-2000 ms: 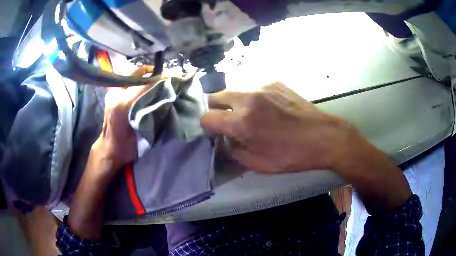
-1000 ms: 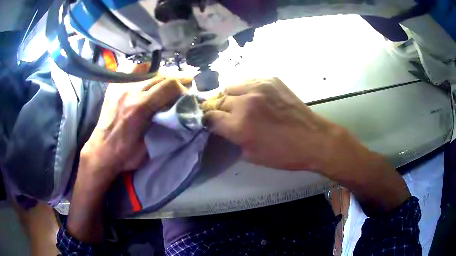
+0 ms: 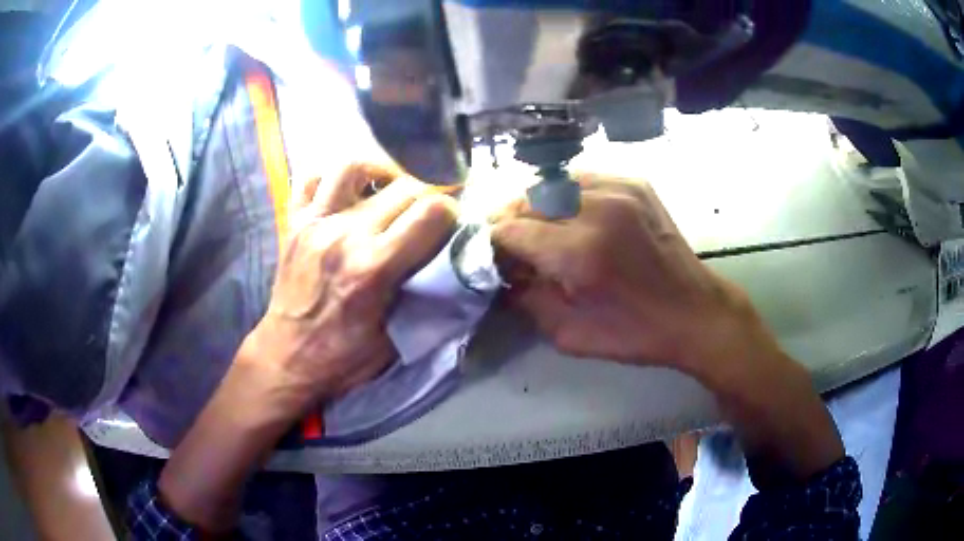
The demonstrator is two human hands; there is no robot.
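The grey garment (image 3: 201, 222) lies on the left of the machine table, with an orange strip (image 3: 271, 159) running down it and passing under my left hand. My left hand (image 3: 344, 264) presses and pinches the cloth just left of the needle area. My right hand (image 3: 603, 264) pinches the right side of the same light grey folded piece (image 3: 428, 312), its fingertips close to my left fingertips. The folded edge curls up between both hands. A small grey knob (image 3: 553, 197) hangs in front of my right fingers. Glare hides the needle and the exact grip.
The sewing machine head (image 3: 529, 63) is just above my hands. The white machine table (image 3: 782, 306) has a ruler along its front edge. A barcode label (image 3: 952, 277) is at its right edge. Pale cloth (image 3: 935, 180) and dark snips lie at the right end.
The view has shifted, so the machine head sits further right and larger. Since the oldest frame, my left hand has come over the cloth, and the light grey piece is gathered tighter between both hands.
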